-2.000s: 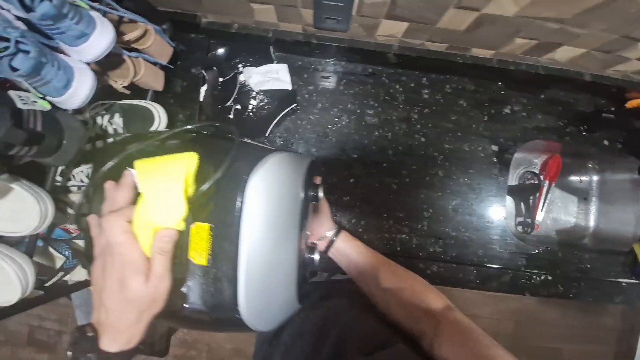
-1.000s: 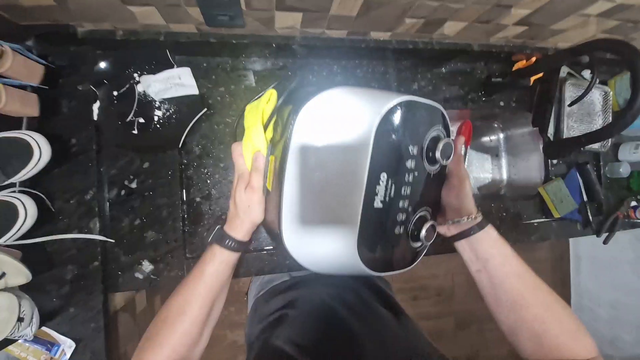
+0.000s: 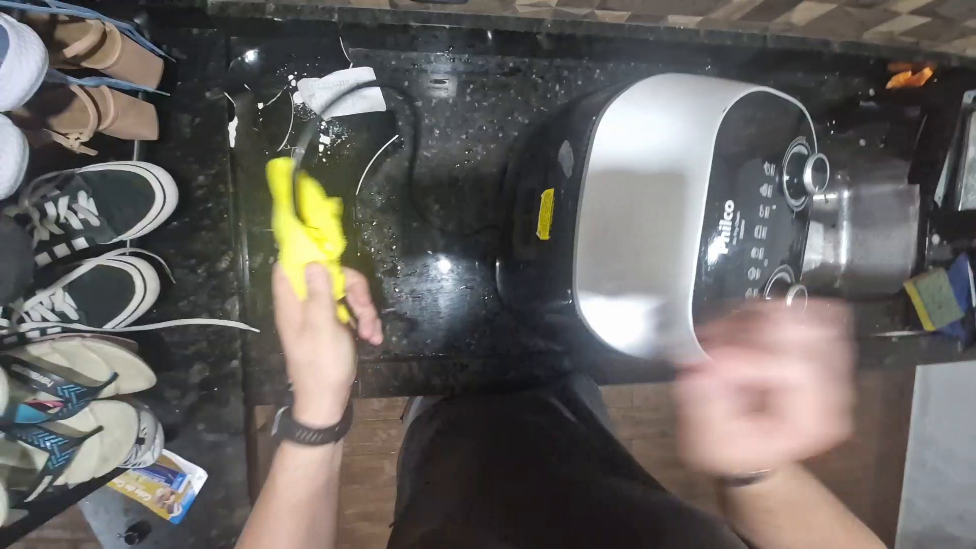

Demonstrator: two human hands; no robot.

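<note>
A Philco air fryer [image 3: 648, 213], black with a silver band and two knobs, lies on the dark stone countertop [image 3: 457, 305]. My left hand [image 3: 320, 328], wearing a dark wristband, grips a bright yellow cloth [image 3: 309, 221] over the counter left of the fryer. A black power cord [image 3: 415, 145] loops from the fryer to the cloth and seems to pass through it. My right hand [image 3: 766, 385] is blurred in front of the fryer's lower right corner, near the lower knob; its fingers cannot be made out.
Shoes [image 3: 91, 206] and flip-flops [image 3: 76, 381] line the left side. A torn white paper [image 3: 343, 91] with white crumbs lies at the back left of the counter. Behind the fryer's right side is a clear container [image 3: 862, 229], with a sponge [image 3: 934, 297] nearby.
A second ago both hands held the air fryer at its sides; now it rests on the counter farther right. My left hand has moved away from it to the left with the yellow cloth.
</note>
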